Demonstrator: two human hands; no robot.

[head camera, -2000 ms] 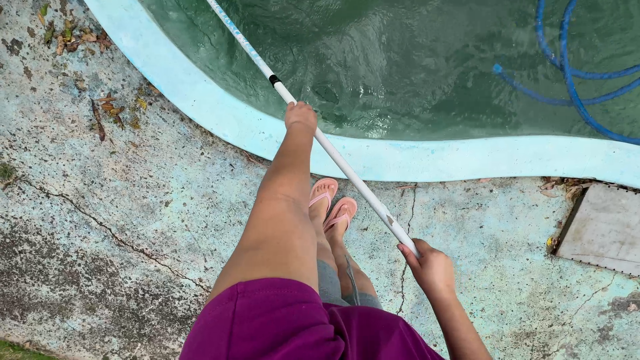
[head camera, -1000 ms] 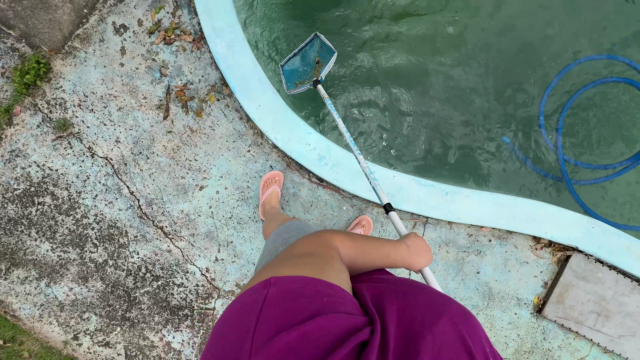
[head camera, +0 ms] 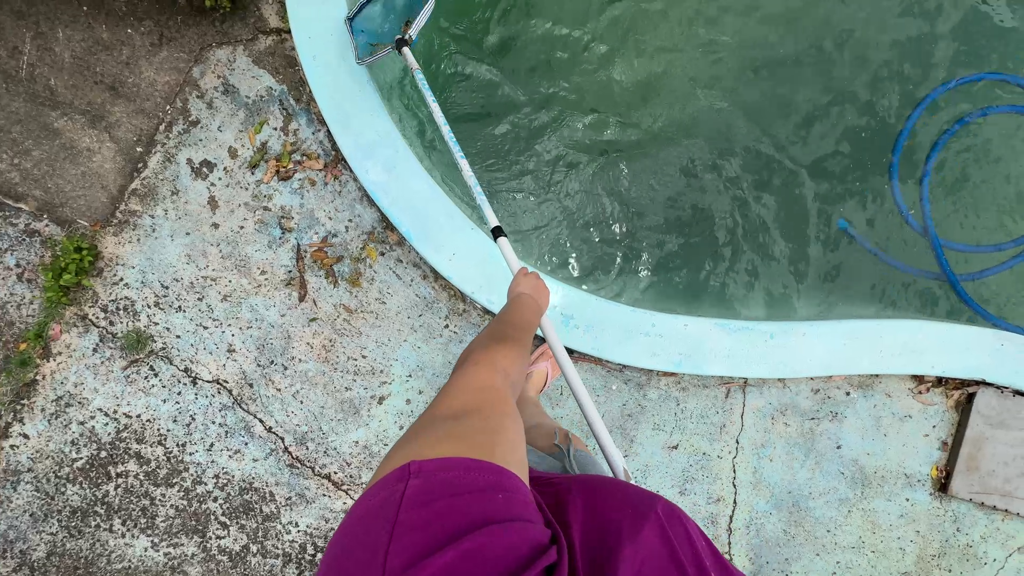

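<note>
My left hand [head camera: 528, 290] is closed around the white pole [head camera: 572, 380] of a pool skimmer, just below its black collar. From there the pole runs up and left across the pool's pale blue edge and over the green water. At its far end, the blue skimmer net [head camera: 384, 30] overlaps the inner side of the pool edge, with some brown debris near its black joint; the top of the net is cut off by the frame. The lower end of the pole passes beside my purple shirt. My right hand is not in view.
The curved pool coping [head camera: 768, 346] borders the cracked, paint-worn concrete deck [head camera: 240, 360]. A coiled blue hose [head camera: 932, 192] lies in the water at right. Dry leaves [head camera: 312, 164] are scattered on the deck. A grey slab [head camera: 992, 448] sits at far right, and a sandaled foot [head camera: 544, 368] is by the coping.
My left hand and the net have moved toward the upper left since one second ago, the net now overlapping the coping. My right hand, on the pole two seconds ago, is out of view.
</note>
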